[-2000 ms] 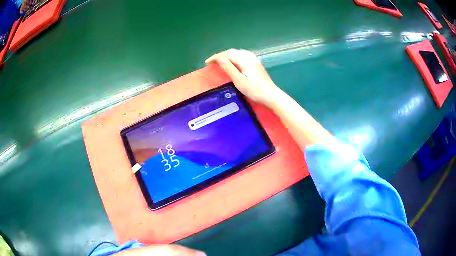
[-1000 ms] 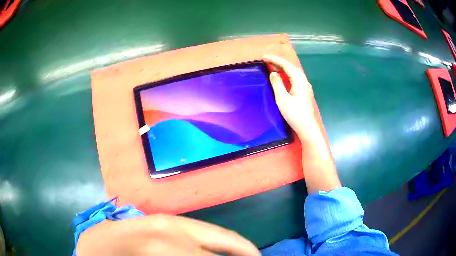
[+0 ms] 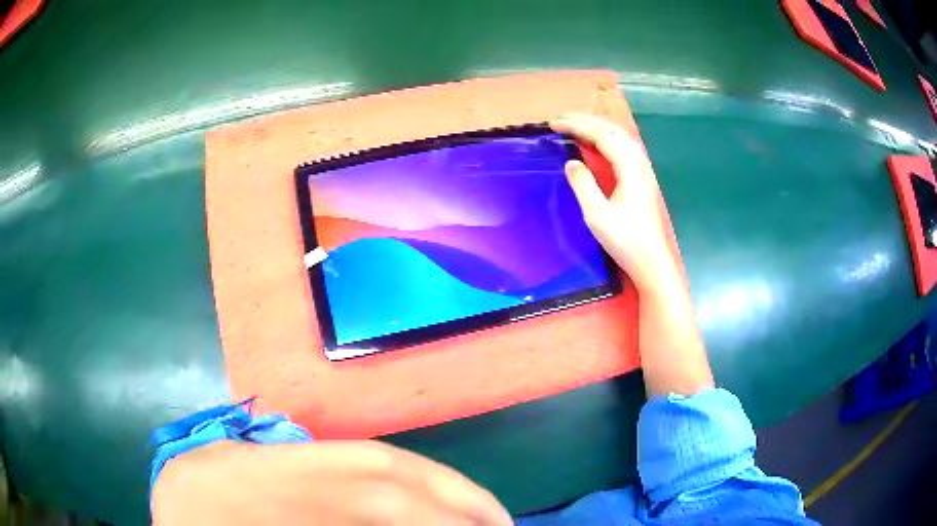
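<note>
A tablet lies flat on an orange-red foam pad, its screen lit with a purple, orange and blue wave wallpaper. A small white label sits on its left edge. My right hand rests at the tablet's upper right corner, fingers on the top edge and thumb apart over the screen's right side. My left hand is below the pad at the bottom of the picture, partly cut off and blurred. Its fingertips do not show clearly.
The pad lies on a glossy green line surface. Other tablets on orange-red pads lie at the far right, and another pad corner shows at the upper left. A blue crate stands on the floor at the lower right.
The clock and notification have gone from the screen, leaving only the wallpaper. The tablet and pad appear higher and less tilted. My right hand has moved onto the tablet's corner; more of my left hand shows.
</note>
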